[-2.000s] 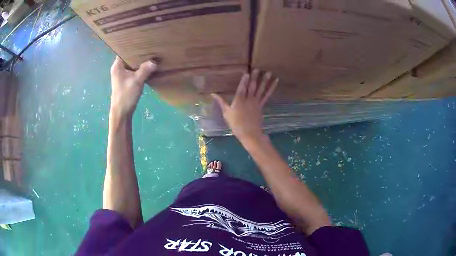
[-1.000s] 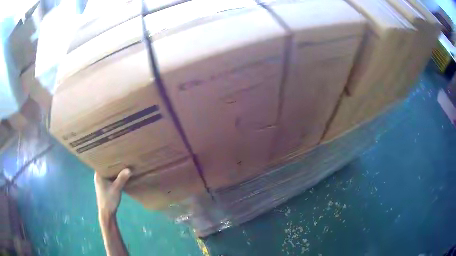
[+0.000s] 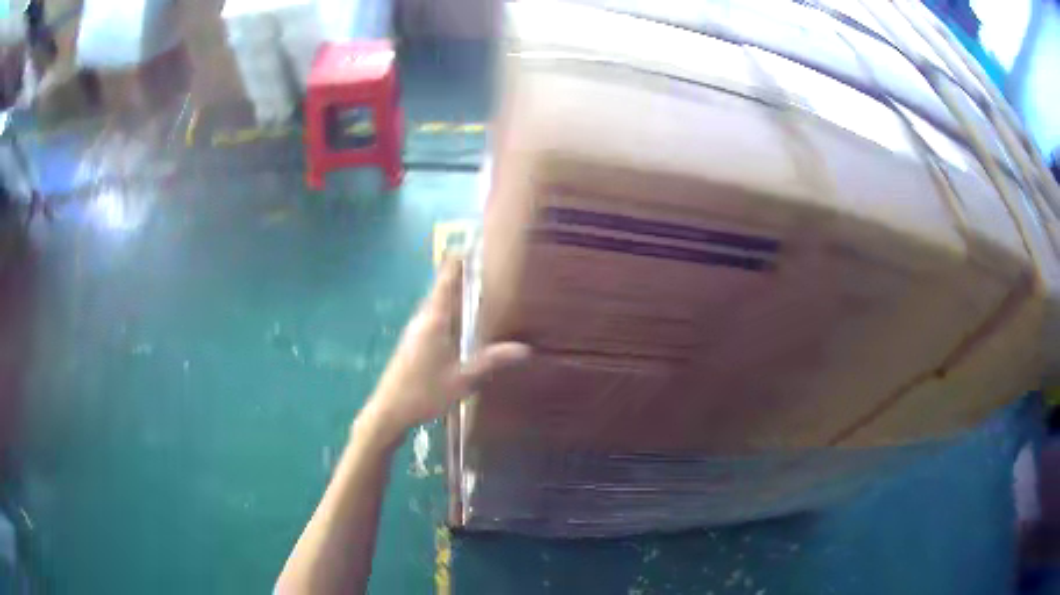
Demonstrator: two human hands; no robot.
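A pallet load of brown cartons (image 3: 721,314) fills the right half of the view, its top bright and its near side printed with dark bands. Clear stretch film (image 3: 651,482) covers its lower part. My left hand (image 3: 442,355) is at the near left corner of the load, thumb on the near face and fingers along the left side; it does not grip a loose thing that I can see. My right hand is not in view. The picture is blurred.
A red plastic stool (image 3: 355,113) stands on the green floor (image 3: 221,384) at the upper left. White bundles (image 3: 273,52) lie behind it. Yellow lines mark the floor beside the load's near corner and near the stool.
The view has swung left and the load now lies further right. The stool has come into view. My left hand stays at the corner; my right hand, on the near face two seconds ago, has left the view.
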